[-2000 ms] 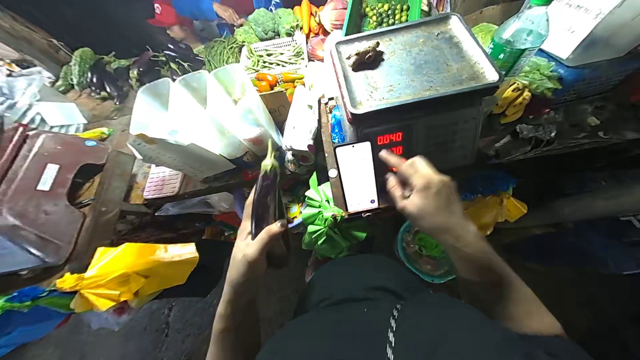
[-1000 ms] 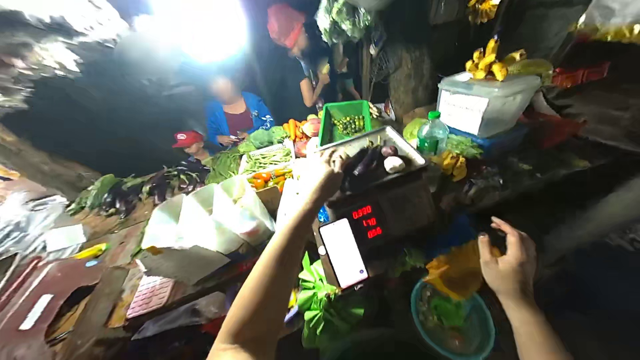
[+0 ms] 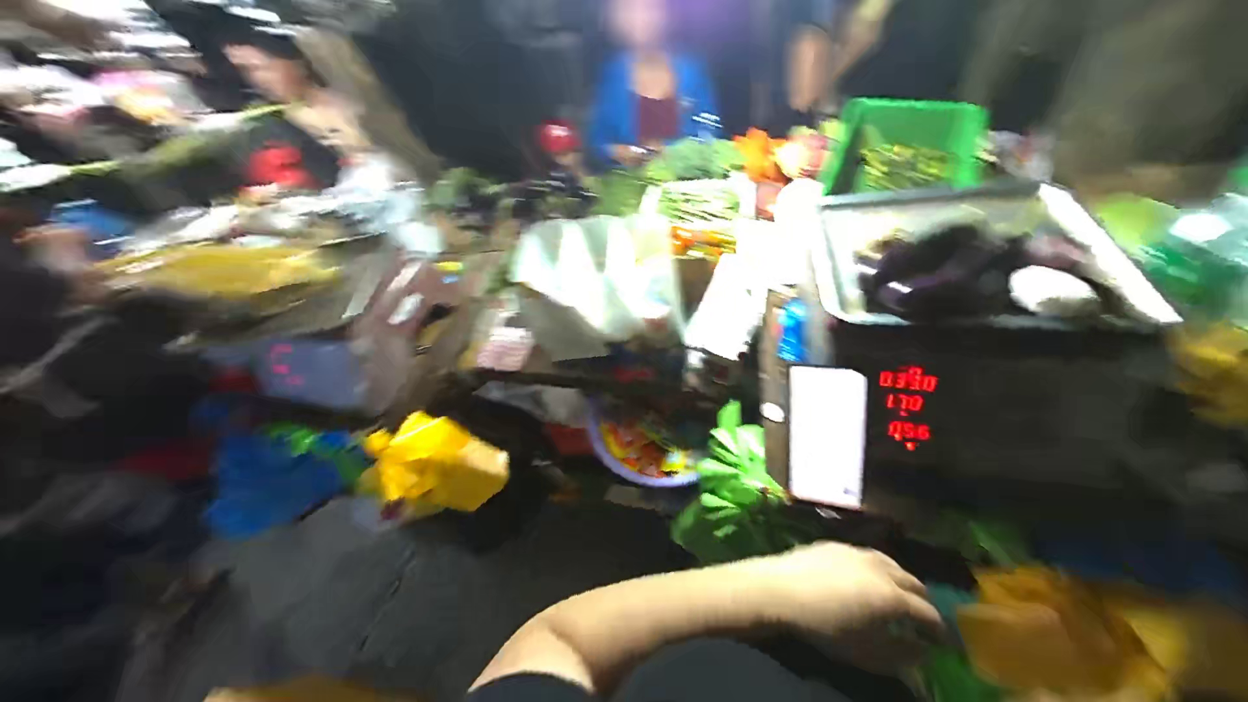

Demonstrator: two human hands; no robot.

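My left hand (image 3: 858,600) reaches across the lower middle, back upward and fingers curled down near a green bag or leaves; blur hides whether it holds anything. My right hand is out of view. Beyond my left hand stands a digital weighing scale (image 3: 1033,429) with red figures. Its metal tray (image 3: 1150,263) holds dark eggplants (image 3: 936,268) and a pale rounded item (image 3: 1053,291). A smartphone (image 3: 827,439) with a bright screen stands against the scale's left side. Left of the phone hangs a bunch of green plastic strips or bags (image 3: 731,478).
White plastic bins (image 3: 595,278) stand left of the scale, with a green crate (image 3: 907,146) behind it. Yellow plastic bags (image 3: 439,463) hang at the left, orange-yellow ones (image 3: 1063,629) at lower right. A person in blue (image 3: 653,97) is behind the vegetables; another person is at upper left.
The eggplant held in my left hand at first is no longer there; eggplants lie in the tray. My left hand has moved down from the tray. My right hand has left view; the view has swung left.
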